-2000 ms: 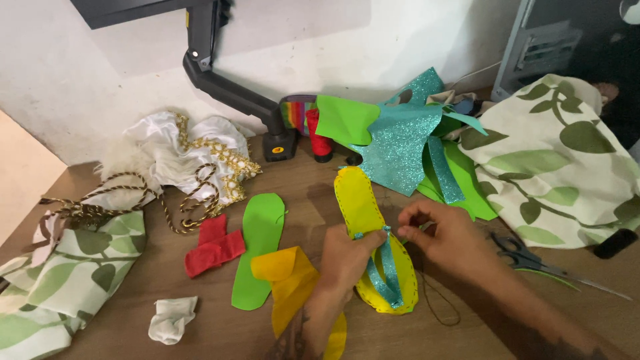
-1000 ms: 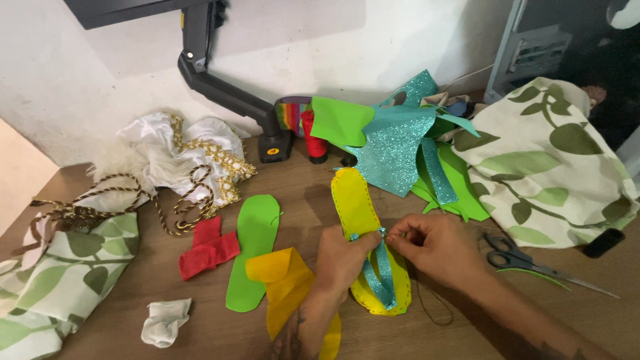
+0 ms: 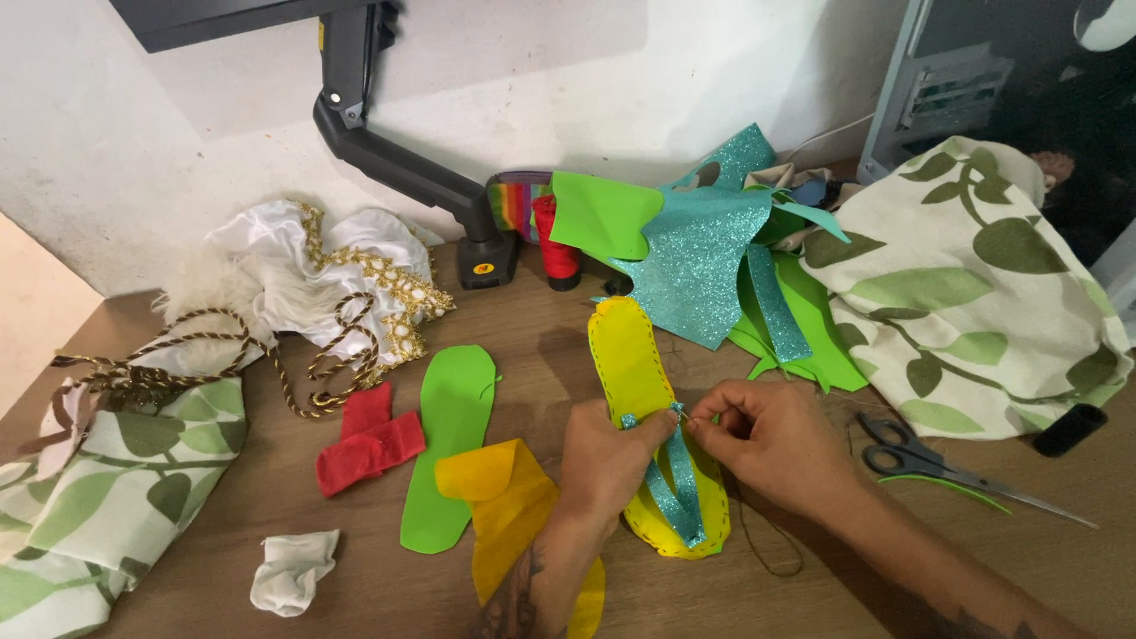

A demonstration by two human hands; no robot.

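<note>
A yellow sandal sole (image 3: 628,355) with dark stitches along its edge lies on the wooden table, and a glittery turquoise strap (image 3: 672,503) forms a V on it. My left hand (image 3: 612,453) grips the sole and strap, thumb on top near the strap's upper end. At that same end, my right hand (image 3: 754,430) pinches something thin, which looks like a needle; the fingertips partly hide it. A dark thread (image 3: 770,564) loops on the table below my right hand. Left of the sole lie a green foam sole (image 3: 454,444) and yellow-orange felt (image 3: 510,488), partly under my left forearm.
Scissors (image 3: 941,463) lie at right beside leaf-print fabric (image 3: 958,293). Turquoise glitter foam (image 3: 701,257), green foam (image 3: 608,217) and a red thread spool (image 3: 556,253) sit behind. Red fabric (image 3: 371,444), white cloth (image 3: 293,572), gold-trimmed satin (image 3: 355,257) and a monitor arm's base (image 3: 485,260) stand leftward.
My right hand's fingertips have come in from the right to the strap's upper end since two seconds ago. My left hand keeps its hold on the sole.
</note>
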